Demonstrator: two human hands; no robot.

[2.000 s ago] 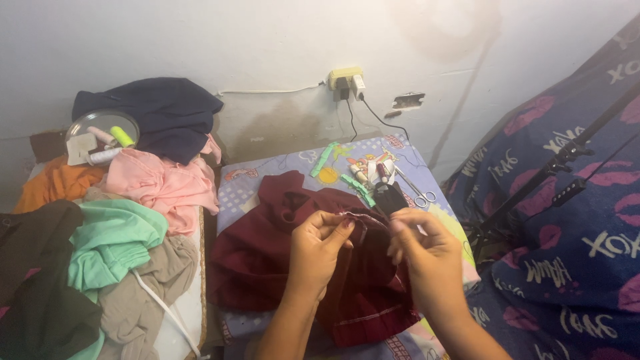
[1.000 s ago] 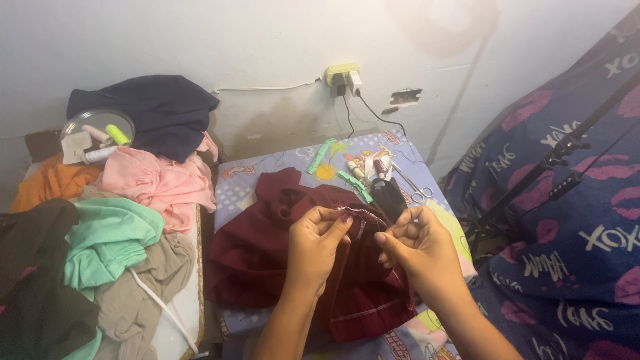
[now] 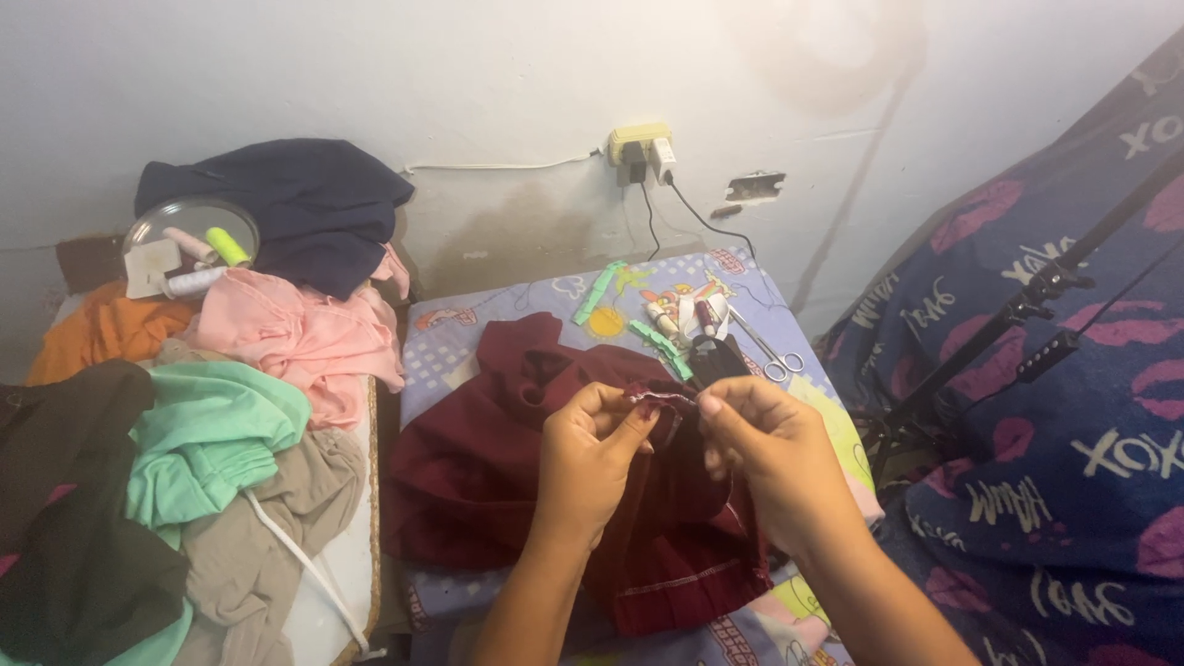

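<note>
A maroon fabric garment point(image 3: 472, 444) lies across the table with the patterned cover. My left hand point(image 3: 592, 453) pinches its raised edge, where white stitching shows, between thumb and fingers. My right hand point(image 3: 768, 444) has thumb and forefinger closed together at the right end of that stitched edge; whether they hold the cloth, a thread or a needle is too small to tell. Just beyond the hands are scissors point(image 3: 770, 350), a maroon thread spool point(image 3: 706, 319), a black item point(image 3: 717, 361) and green strips point(image 3: 659, 348).
On the left, a second surface point(image 3: 338, 546) bears heaped clothes, including a mint-green cloth point(image 3: 213, 425), and a round clear dish point(image 3: 148, 227) with thread spools. A wall socket point(image 3: 638, 139) holds two plugs with cables. A black metal stand point(image 3: 980, 356) crosses in front of a printed blue cloth point(image 3: 1110, 555) at right.
My right hand was a little lower and apart from the stitched edge one second ago; it has come up beside my left fingertips. My left hand keeps its pinch on the garment.
</note>
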